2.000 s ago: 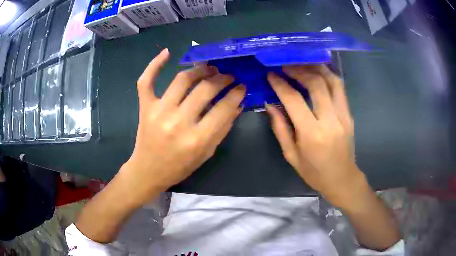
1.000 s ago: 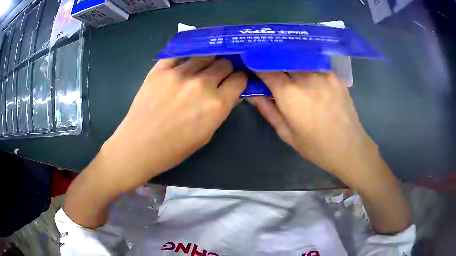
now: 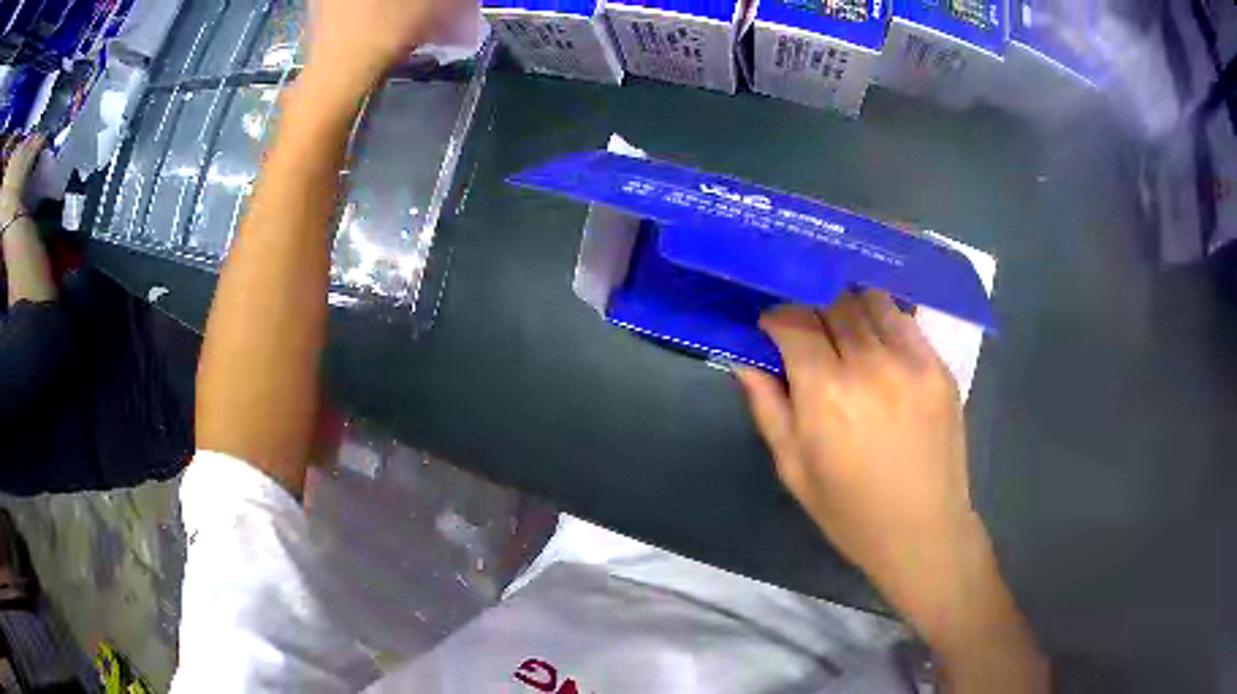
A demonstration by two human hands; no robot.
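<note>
An open blue carton (image 3: 705,305) stands on the dark green table in front of me. Its printed blue flap (image 3: 760,217) is raised and leans over the opening, with white side flaps at both ends. My right hand (image 3: 861,407) grips the carton's near wall, thumb outside and fingers inside. My left hand (image 3: 373,27) is at the top edge, partly cut off, above the clear compartment tray. A pale sheet (image 3: 455,38) lies beside its fingers; whether it is held cannot be told.
The clear compartment tray (image 3: 394,190) lies left of the carton. A row of blue-and-white cartons (image 3: 814,61) stands along the far side. Another person's arm (image 3: 25,244) shows at the far left. The table's near edge curves below the carton.
My left hand has left the carton and moved up and left over the tray. My right hand remains at the carton. The view has turned, showing more of the carton row.
</note>
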